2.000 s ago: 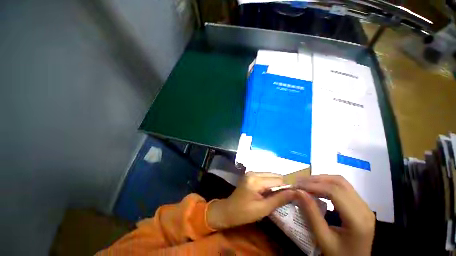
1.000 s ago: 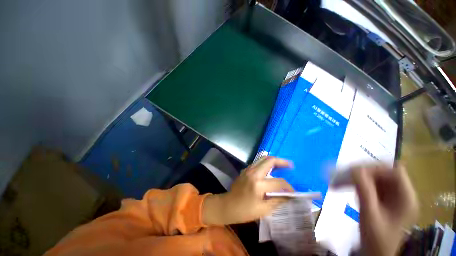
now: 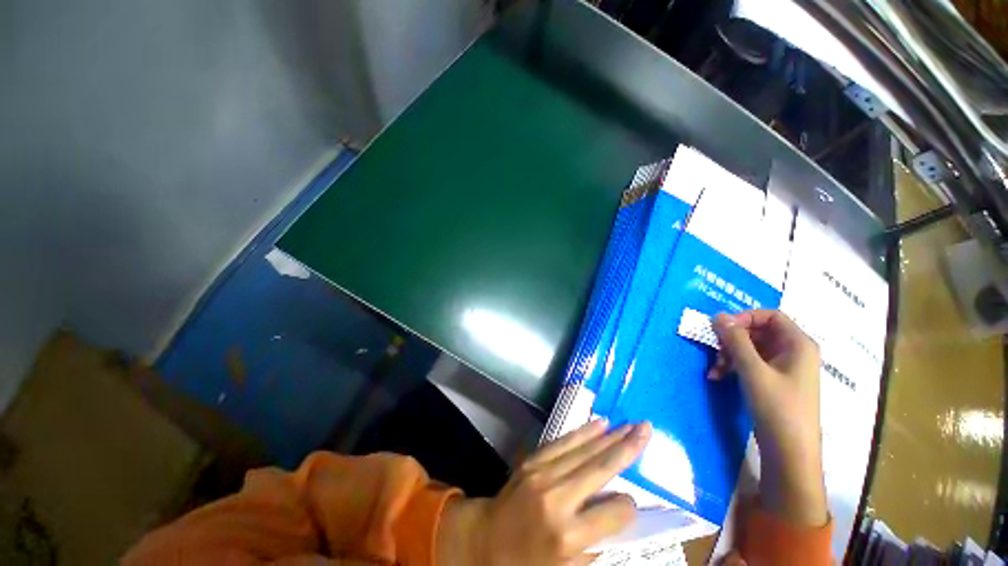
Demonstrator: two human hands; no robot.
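Observation:
The stack of fanned carton blanks (image 3: 691,415) lies on the green bench top, blue panel beside a long white panel. My right hand (image 3: 768,359) holds a small white sticker (image 3: 697,327) between thumb and fingers, at the blue panel just below its white print. Whether the sticker touches the panel cannot be told. My left hand (image 3: 564,498) rests with extended fingers on the lower left of the blanks. A white label sheet (image 3: 652,555) with small print shows under and beside my left hand, cut off by the bottom edge.
The green bench top (image 3: 442,210) has a raised metal edge (image 3: 707,94) at the back. Metal rails (image 3: 917,94) cross the upper right. A grey wall (image 3: 166,133) stands at left. Below are a blue floor (image 3: 287,343) and brown cardboard (image 3: 88,442). More blanks (image 3: 917,553) stand at bottom right.
My right hand has moved left onto the blue panel with the sticker. My left hand has flattened on the blanks, and the label sheet has dropped lower beneath it. The view has turned.

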